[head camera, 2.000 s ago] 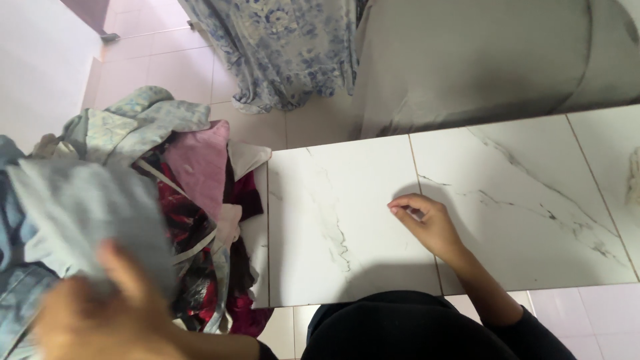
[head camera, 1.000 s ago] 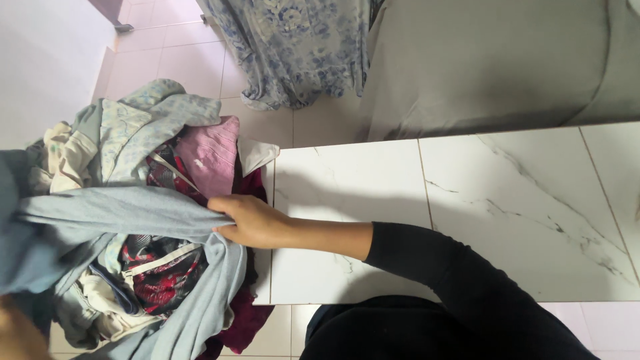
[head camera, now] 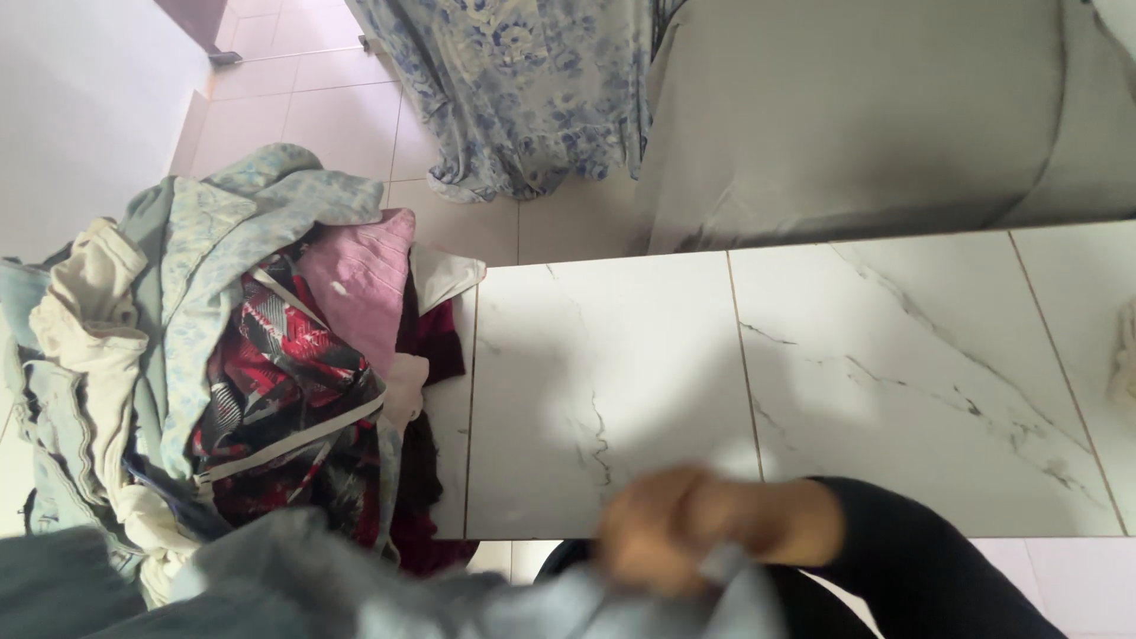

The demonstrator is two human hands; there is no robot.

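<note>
My right hand (head camera: 666,528), blurred by motion, is closed on a grey-blue garment (head camera: 497,603) over the near edge of the white marbled tile surface. The cloth stretches along the bottom of the view towards the left, where a darker blue-grey part (head camera: 62,581) shows. My left hand is not visible. At the left lies a heap of clothes: a red, black and white patterned garment (head camera: 275,382), a pink ribbed one (head camera: 368,275), a pale blue patterned one (head camera: 200,293) and a cream one (head camera: 89,311).
The tiled ledge (head camera: 612,346) runs to the right from the heap. Beyond it hang a blue floral cloth (head camera: 541,89) and a large grey cover (head camera: 843,115). A white wall (head camera: 80,98) stands at the upper left. A pale item (head camera: 1125,355) lies at the right edge.
My right hand has moved from the heap to the right and nearer my body, with the grey-blue garment in it. That garment is off most of the heap. My left hand has left the view.
</note>
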